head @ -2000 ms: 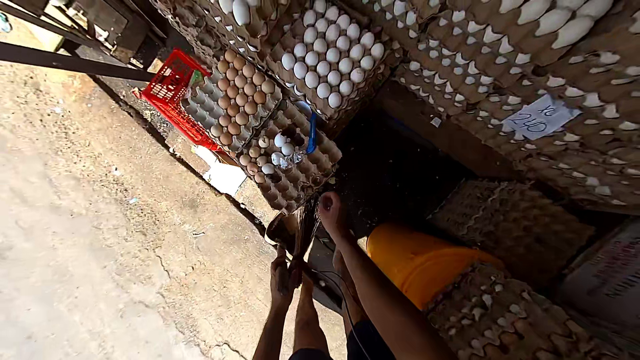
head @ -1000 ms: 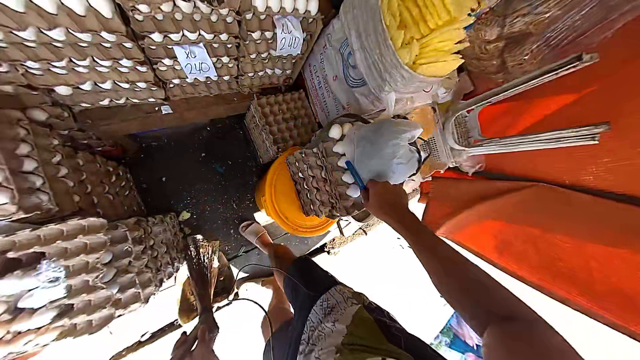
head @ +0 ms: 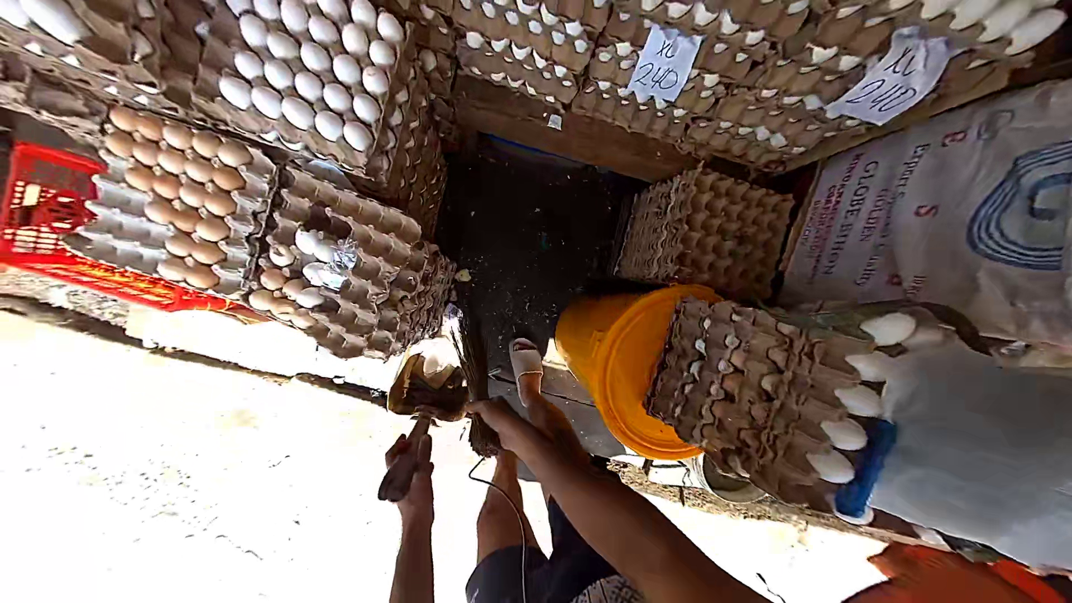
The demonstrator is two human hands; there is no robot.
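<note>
My left hand [head: 412,473] is closed around the handle of a dustpan [head: 402,387], whose pan lies just beyond it. To its right, my right hand [head: 496,417] grips a stick broom [head: 471,356], bristles pointing up the view beside the pan. A stack of egg trays [head: 368,272] with brown and white eggs and crumpled foil stands beyond the pan. Right of my hands, a yellow-orange bucket [head: 624,368] stands beside stacked egg trays [head: 720,377] with white eggs along the edge. A blue object [head: 867,469] lies there against a grey-white plastic bag [head: 971,444].
Stacked trays of white eggs [head: 310,75] stand at the upper left, with a red plastic crate [head: 50,201] at the far left. More egg stacks with handwritten paper signs [head: 666,63] line the back. Empty trays [head: 712,230] and a printed sack [head: 879,209] stand right, beyond the dark floor [head: 536,226].
My right hand has left the blue object at the right-hand trays and now holds the broom beside the dustpan. The blue object was on the left trays two seconds ago. The view has swung about.
</note>
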